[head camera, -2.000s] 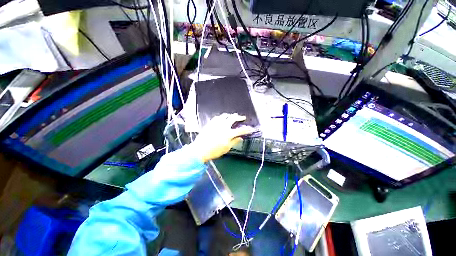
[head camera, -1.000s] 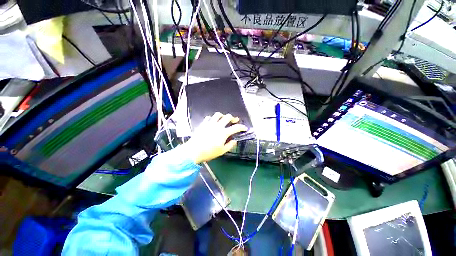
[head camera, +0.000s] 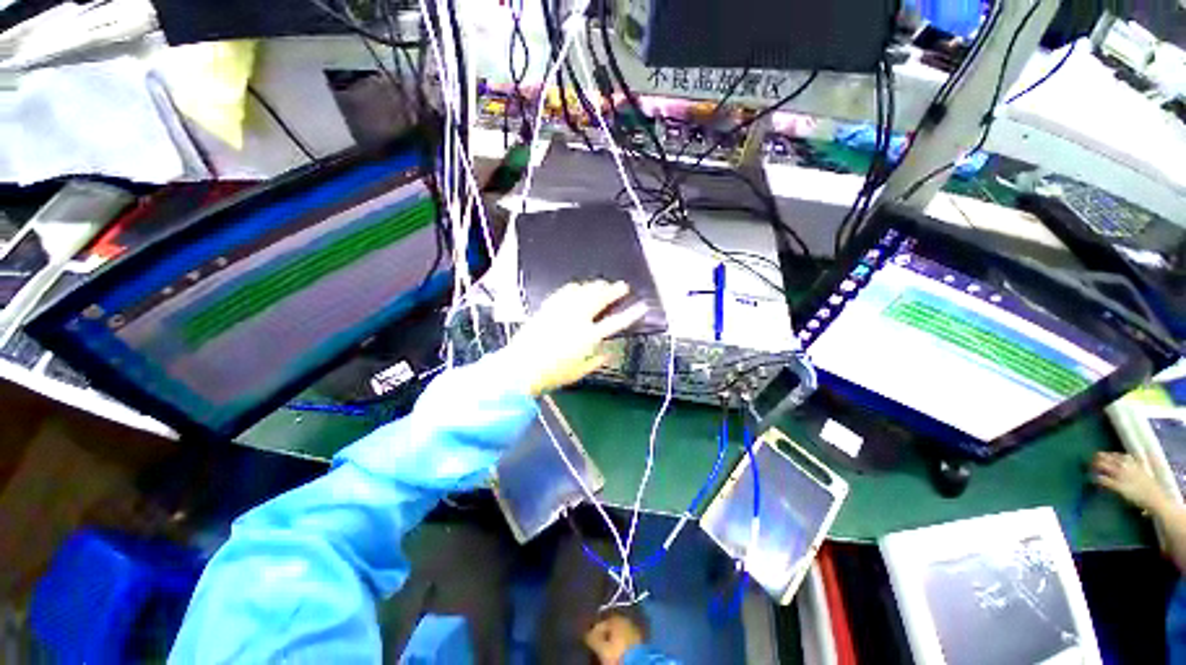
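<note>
A dark tablet lies on the grey-beige instrument. My left hand, in a blue sleeve, is at the tablet's near edge with its fingers over the top; its underside is hidden. My right hand is small at the bottom edge, partly cut off, just below the ends of thin white cables; its grip is unclear. Two coupling plates with cream rims lie at the bench's front edge, one at left and one at right. Blue cables run by them.
A left monitor and a right monitor flank the instrument. White cables hang from above. A blue pen lies on the instrument. A white foam tray with a film-covered tablet is at lower right. Another person's hand is at the right edge.
The camera view has shifted slightly. My left hand stays at the tablet's near edge. My right hand and sleeve show more at the bottom. Another person's hand has appeared at the right.
</note>
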